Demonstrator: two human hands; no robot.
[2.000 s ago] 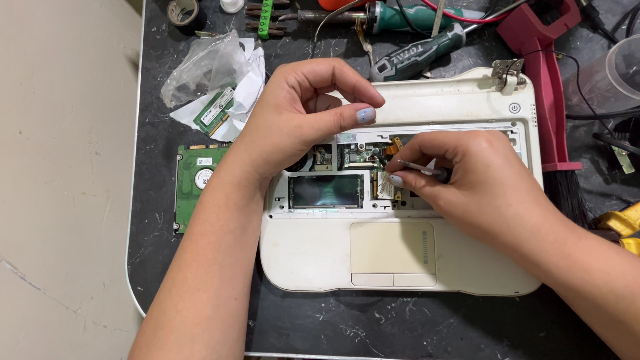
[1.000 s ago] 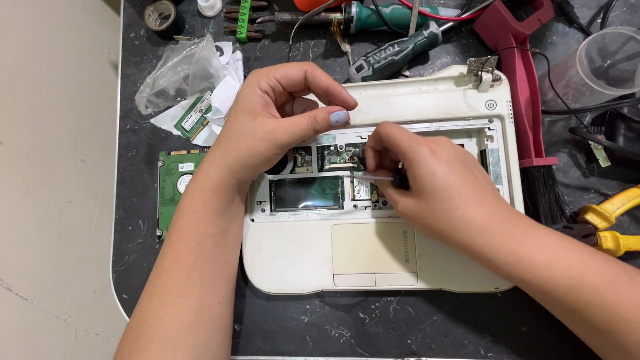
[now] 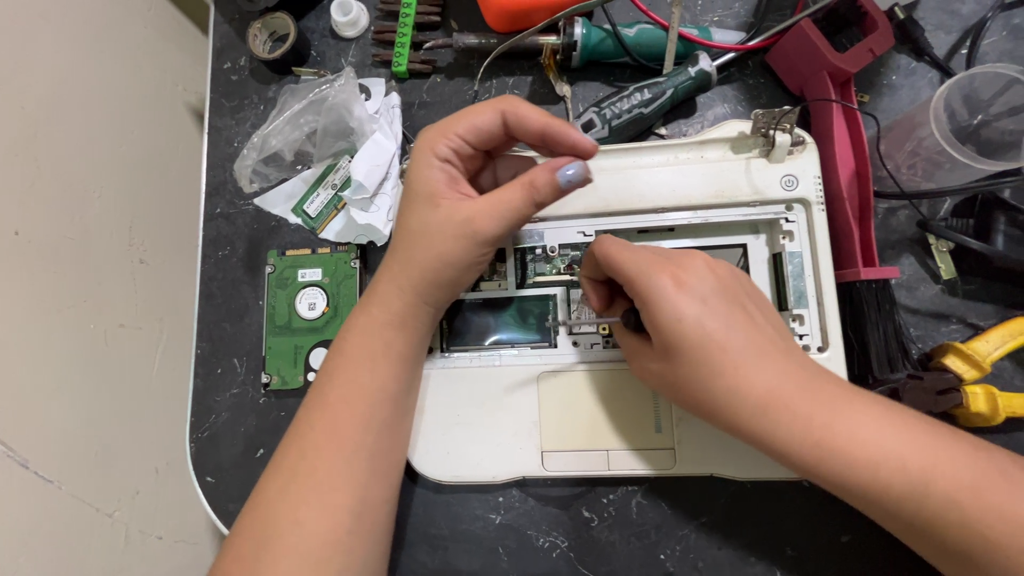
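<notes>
A white laptop base (image 3: 480, 424) lies in front of me, its keyboard bay uncovered and circuit boards showing inside. My right hand (image 3: 688, 312) grips a small screwdriver (image 3: 596, 322) by its dark handle. The thin shaft points left, its tip at the right edge of a dark rectangular panel (image 3: 500, 322) in the bay. Over the bay's upper left my left hand (image 3: 496, 168) is raised, thumb and forefinger apart, nothing visible between them. Left of the laptop lies a green hard drive circuit board (image 3: 312, 352). A RAM module (image 3: 322, 196) rests on torn white paper above it.
A green-handled screwdriver (image 3: 648, 104), a soldering iron (image 3: 624, 42) and a bit set in a green holder (image 3: 406, 36) lie behind the laptop. On the right are a red brush (image 3: 852, 184), a clear plastic cup (image 3: 952, 128), black cables and yellow-handled pliers (image 3: 980, 356). A tape roll (image 3: 272, 36) stands upper left.
The screwdriver shaft now points left to the dark panel's right edge, with my right hand slightly lower over the bay. My left hand keeps its raised pose. The view has shifted slightly.
</notes>
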